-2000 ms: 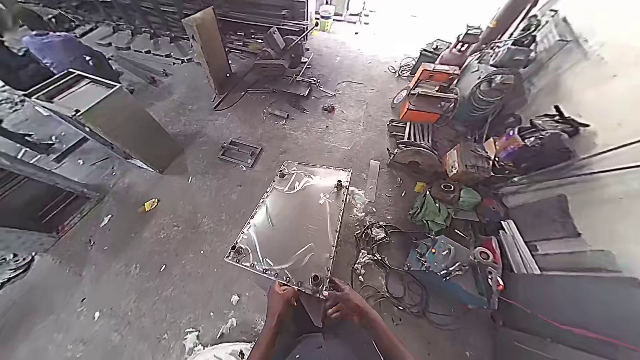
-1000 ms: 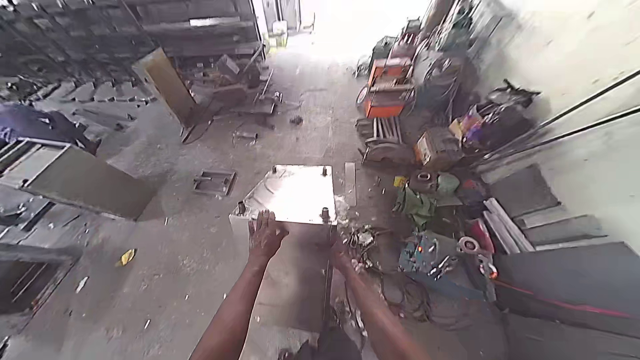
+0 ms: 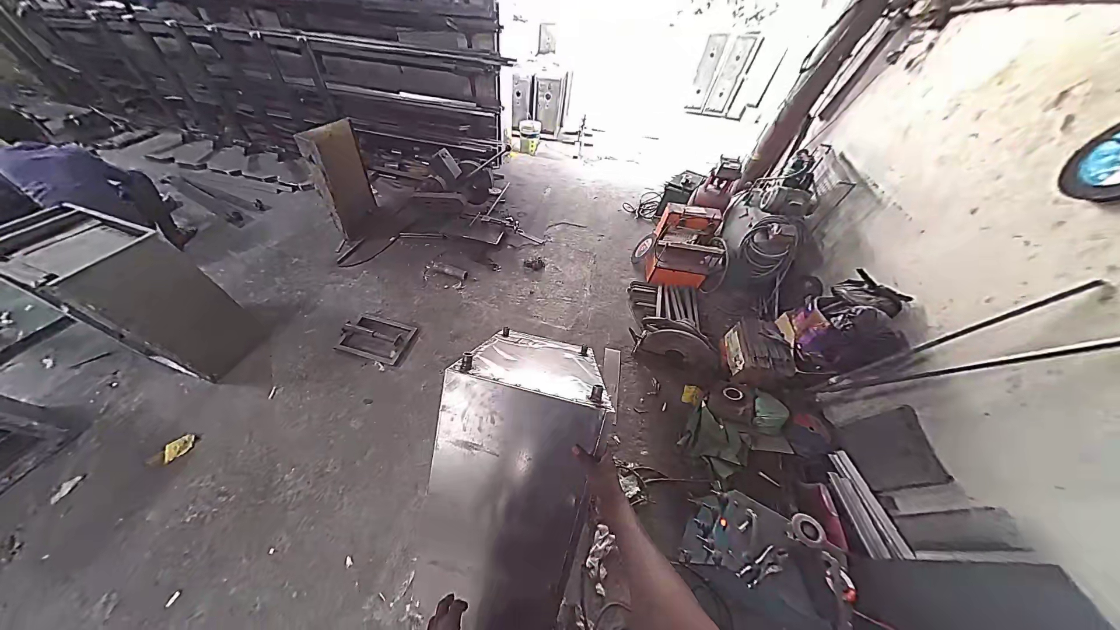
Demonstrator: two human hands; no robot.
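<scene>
A sheet-metal cabinet (image 3: 516, 472) stands in front of me, its near side shiny and its top end (image 3: 542, 363) covered in wrinkled film. Short dark feet (image 3: 597, 395) stick up from the corners of that end. My right hand (image 3: 597, 468) touches the cabinet's right edge just below the top corner; whether its fingers grip the edge is not clear. Low at the bottom edge of the view, my left hand (image 3: 448, 612) shows only its fingers, beside the cabinet's lower left; the rest of it is out of frame.
Left, another metal cabinet (image 3: 166, 306) stands near a person in a purple top (image 3: 79, 184). A small metal frame (image 3: 376, 339) lies on the floor. At right are an orange machine (image 3: 687, 249), a cut-off saw (image 3: 674, 346), green cloth (image 3: 713, 437), cables and a tool-covered board (image 3: 744, 542).
My left hand has moved from the cabinet's top edge down to its lower left. The cabinet's near side now shows more fully than two seconds ago. The view has shifted.
</scene>
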